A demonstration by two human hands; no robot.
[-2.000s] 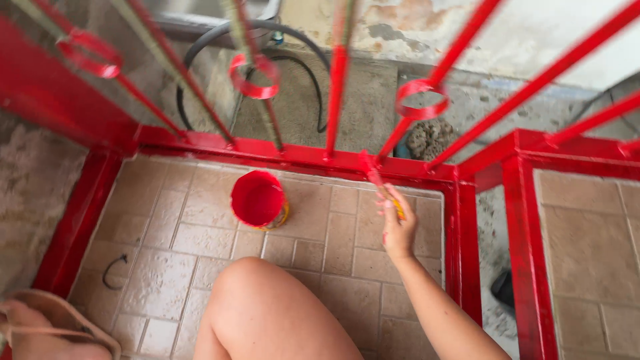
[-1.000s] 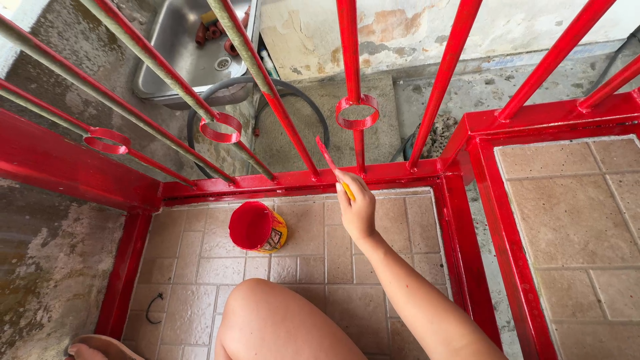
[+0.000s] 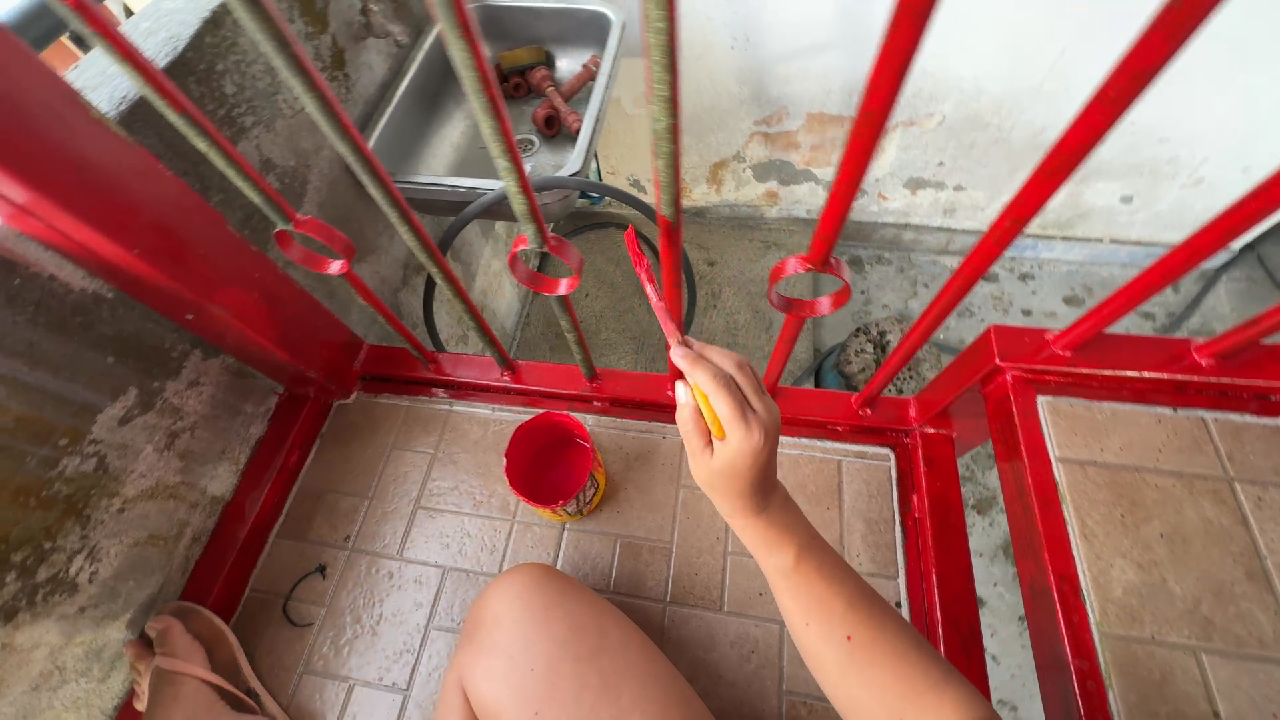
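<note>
My right hand (image 3: 732, 425) grips a paintbrush (image 3: 655, 290) with a yellow handle, its bristles and ferrule coated in red paint. The brush points up and left, close beside a railing bar (image 3: 667, 160) that is red low down and partly greenish-grey higher up. Whether the bristles touch the bar I cannot tell. A yellow can of red paint (image 3: 553, 465) stands on the tiles, left of my hand. Other bars to the left show greenish-grey stretches, while those on the right look red. Small red metal rings (image 3: 546, 265) sit on some bars. My left hand is out of view.
My bent knee (image 3: 560, 650) is below the can, and my sandalled foot (image 3: 190, 665) is at lower left. A black cord (image 3: 290, 600) lies on the tiles. Beyond the railing are a steel sink (image 3: 450, 130) holding reddish pipe pieces, a dark hose (image 3: 440, 290) and a peeling wall (image 3: 960, 110).
My right hand with the brush has risen from the bottom rail to beside a bar. The can stays on the tiles. The view has shifted, showing more of the sink.
</note>
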